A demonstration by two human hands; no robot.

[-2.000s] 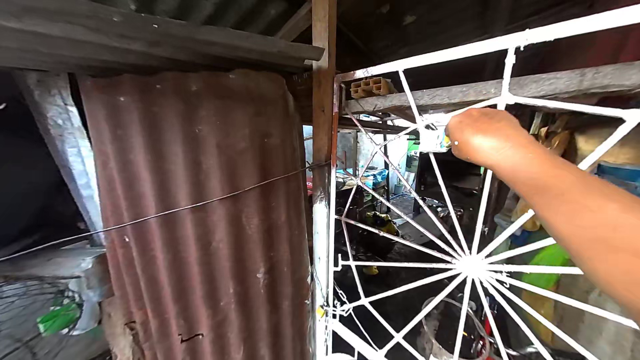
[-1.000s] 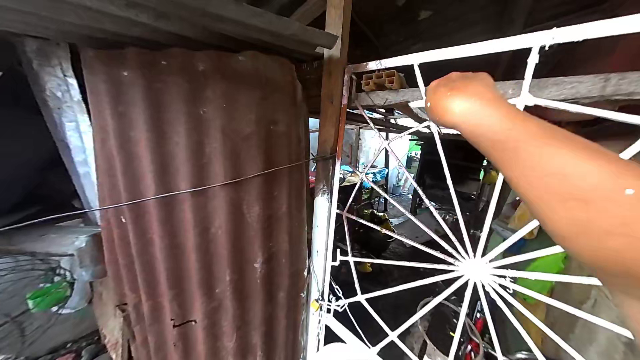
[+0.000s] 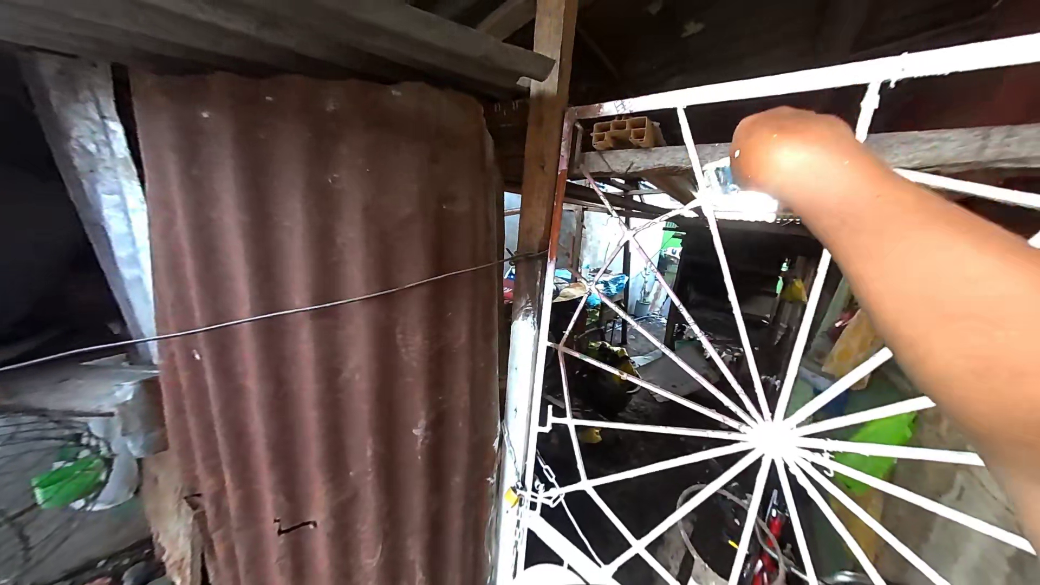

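My right hand [image 3: 784, 154] reaches in from the right, closed like a fist, near the upper left part of a metal gate [image 3: 768, 439] with bars radiating from a hub. A small whitish object [image 3: 719, 175] shows at the hand's left edge, mostly hidden by the hand; its kind cannot be told. Most of the gate is white, while the upper left end of its frame and some thin bars nearby look reddish brown. My left hand is out of view.
A rusty corrugated metal sheet [image 3: 325, 325] stands left, crossed by a wire [image 3: 325, 305]. A wooden post [image 3: 546, 122] rises beside the gate. A yellow padlock [image 3: 511, 496] and a chain [image 3: 546, 471] are low at the gate's left edge. Hollow bricks [image 3: 626, 132] rest on a beam [image 3: 666, 158].
My right hand has shifted left and up along the gate's upper part between the first and second frames. The whitish object was plainer in the oldest frame.
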